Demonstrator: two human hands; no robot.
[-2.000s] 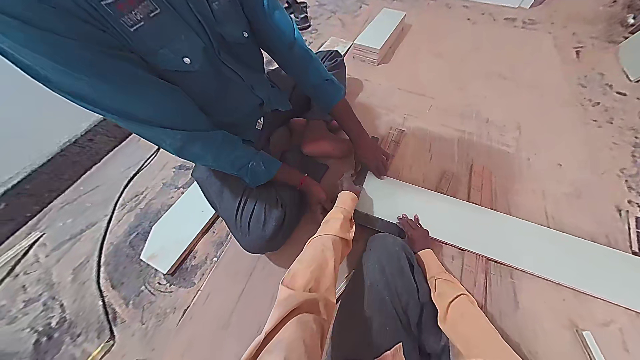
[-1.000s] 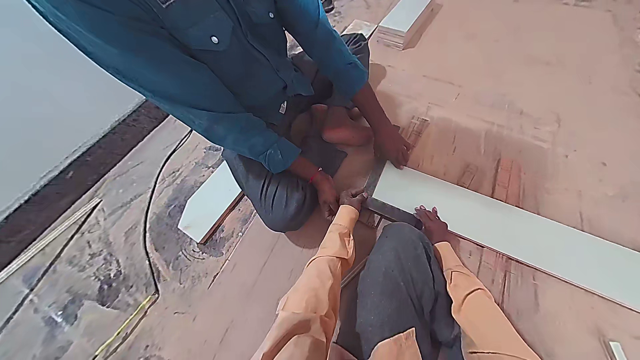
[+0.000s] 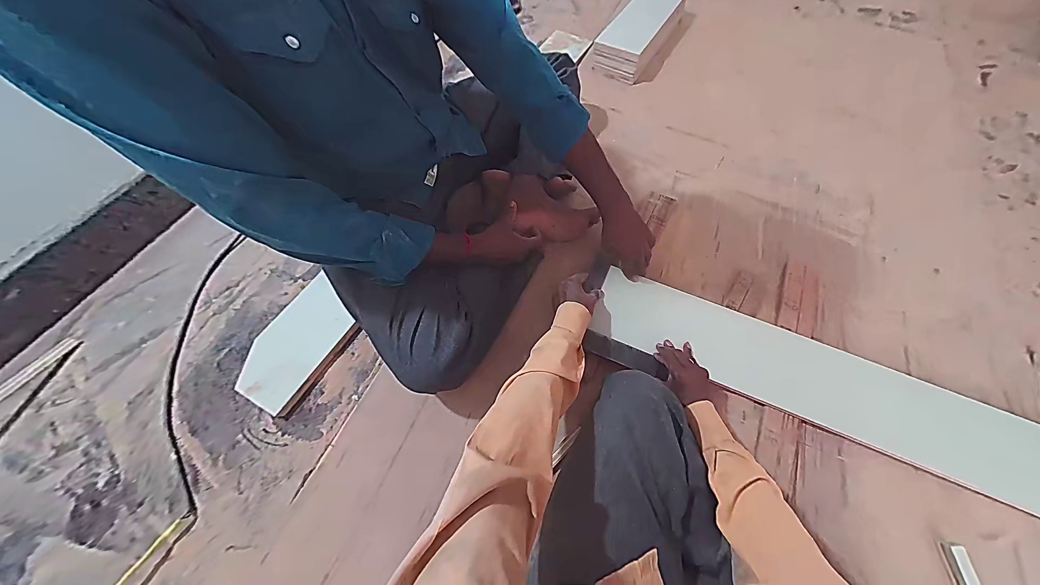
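A long pale board (image 3: 812, 366) lies on the dusty floor, running from the middle to the right edge. My left hand (image 3: 580, 292) is at the board's near left corner, its fingers bent over a dark flat metal strip, perhaps part of a square; what exactly it grips is partly hidden. Along the board's lower edge lies a dark metal bar (image 3: 621, 353), with my right hand (image 3: 684, 372) on its right end and the board's edge. A co-worker's hand (image 3: 628, 242) presses on the board's upper left corner. The co-worker's other hand (image 3: 505, 240) rests by their feet, apart from the board.
A co-worker in a blue shirt (image 3: 325, 138) sits cross-legged opposite me. Stacked pale boards (image 3: 638, 36) lie at the top. A pointed pale board piece (image 3: 296, 345) lies left, near a black cable (image 3: 173, 382). A small strip (image 3: 963, 563) lies at lower right.
The co-worker's hand that was beside my left hand has drawn back toward their feet. My hands stay at the board's end. The view has shifted a little.
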